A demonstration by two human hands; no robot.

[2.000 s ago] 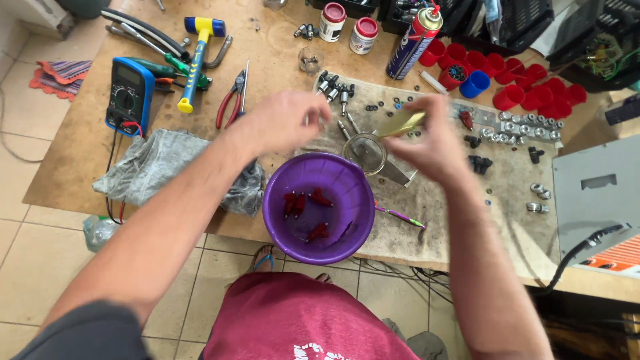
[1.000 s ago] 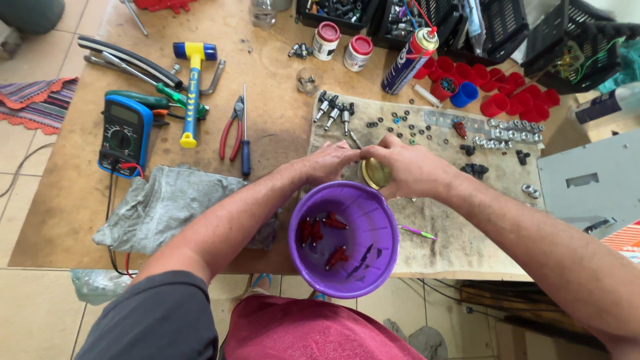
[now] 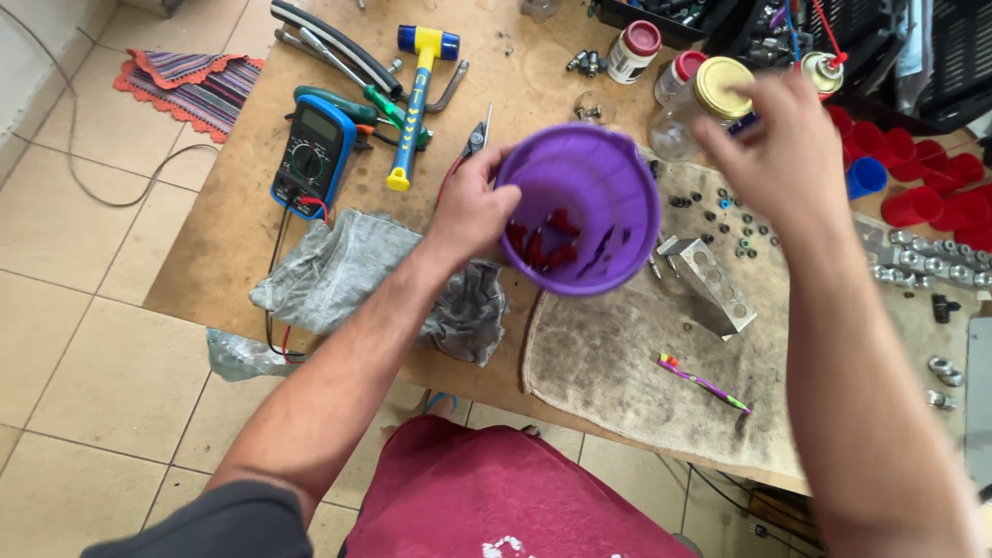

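Note:
My left hand (image 3: 474,203) grips the left rim of a purple plastic bucket (image 3: 612,178), thumb over the edge. Several dark red parts (image 3: 546,244) lie at its bottom. The bucket is tilted over the workbench. At the upper right my right hand (image 3: 783,147), slightly blurred, has its fingers apart beside a glass jar (image 3: 673,133) with a gold lid (image 3: 724,87); nothing shows between them. Right of the bucket, a bent metal bracket with holes (image 3: 709,291) and a purple toothbrush (image 3: 701,381) lie on a stained cloth (image 3: 612,349).
A multimeter (image 3: 316,147), a yellow and blue mallet (image 3: 415,101), pliers (image 3: 469,151) and a grey rag (image 3: 341,263) lie on the left. Small rings (image 3: 725,203) dot the cloth. Red caps (image 3: 913,206), metal fittings (image 3: 930,260) and black crates (image 3: 914,62) are at the right.
My hands were together near the gold lid one second ago; now they are apart. The left has taken hold of the bucket, which has moved up the bench. The lidded jar now stands beside the red-lidded containers.

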